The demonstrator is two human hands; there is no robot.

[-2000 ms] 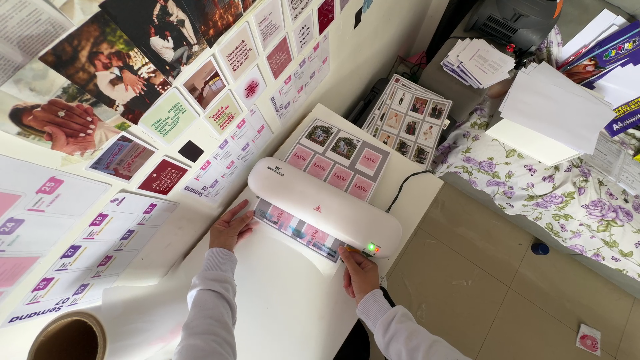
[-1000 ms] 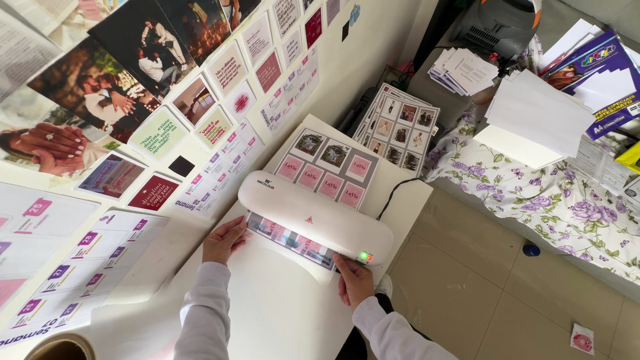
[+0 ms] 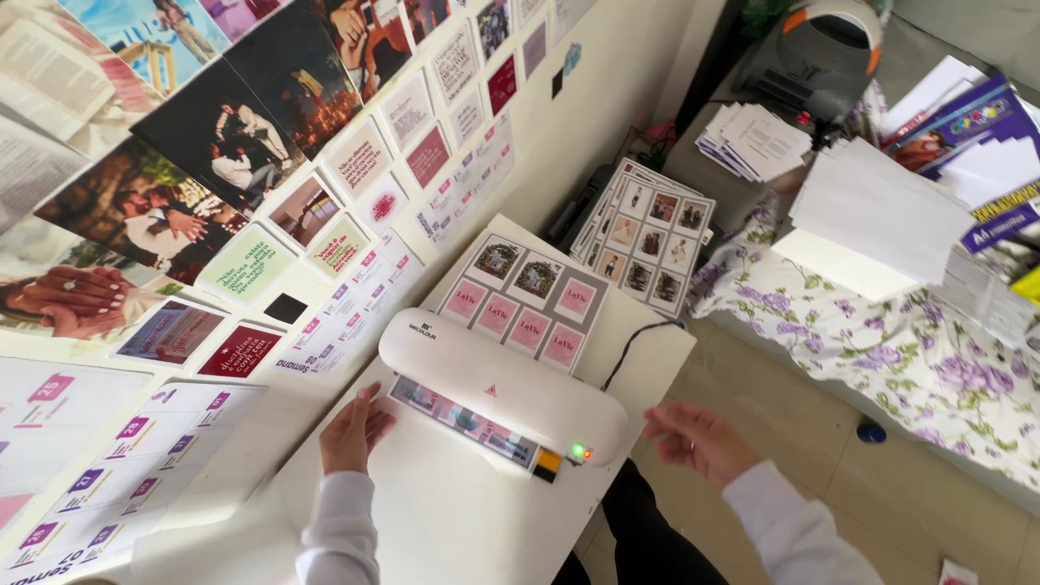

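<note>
A white Mecolour laminator [image 3: 504,390] lies across a white table, with a green and a red light at its right end. On its near side a glossy strip of a printed sheet [image 3: 463,421] sticks out; beyond the machine a sheet with pink cards and photos [image 3: 528,301] lies on the table. My left hand [image 3: 355,428] is just left of the strip's left end, fingers apart and holding nothing visible. To the right of the laminator, my right hand [image 3: 699,439] is raised off the strip, fingers bent; whether they hold anything is unclear.
Printed photo sheets [image 3: 642,231] are stacked behind the table. Prints and calendar pages cover the wall [image 3: 617,49] at left. A black cord [image 3: 630,349] runs from the machine. On a floral cloth [image 3: 877,333] at right sits a stack of white paper [image 3: 877,211]. A blue cap [image 3: 871,431] lies on the floor.
My right hand has moved right, away from the strip's right end. My left hand has come slightly away from the strip's left end. A black and yellow piece now shows at the strip's right end.
</note>
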